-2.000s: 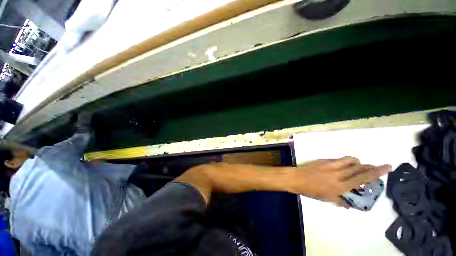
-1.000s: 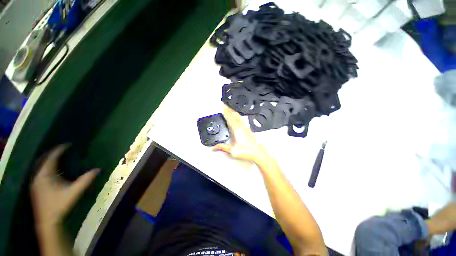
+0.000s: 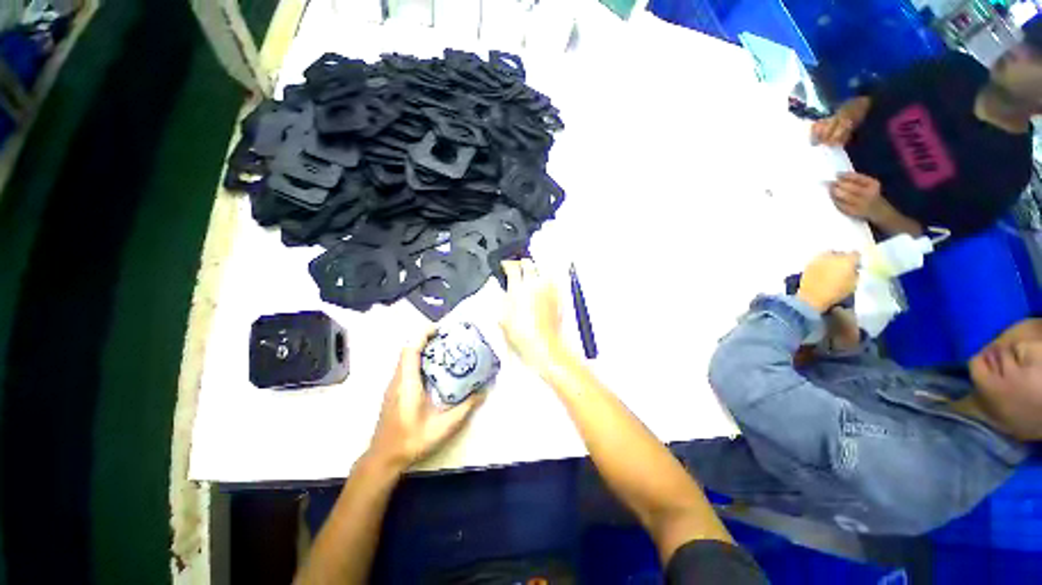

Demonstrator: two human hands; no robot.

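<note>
My left hand (image 3: pixel 414 414) holds a black cube unit with its greyer end face (image 3: pixel 459 361) up, low over the white table's front part. My right hand (image 3: pixel 531 311) is beside it, fingertips pinched on a dark die-cut cover (image 3: pixel 504 272) at the heap's lower right edge; the fingers partly hide this piece. The big heap of flat black covers (image 3: pixel 400 149) lies behind both hands, with looser covers spread along its front. A second black cube unit (image 3: pixel 288 350) stands alone at the table's left.
A slim black tool (image 3: pixel 584 314) lies right of my right hand. A person in denim (image 3: pixel 880 429) sits at the right, near a white bottle (image 3: pixel 903 254). Another person in black (image 3: pixel 943 154) has hands on the far right edge. The dark green channel (image 3: pixel 103 286) runs along the left.
The view has swung to the left and shows more table. My left hand has come from over the green channel and now holds a unit. My right hand has moved to the heap's edge.
</note>
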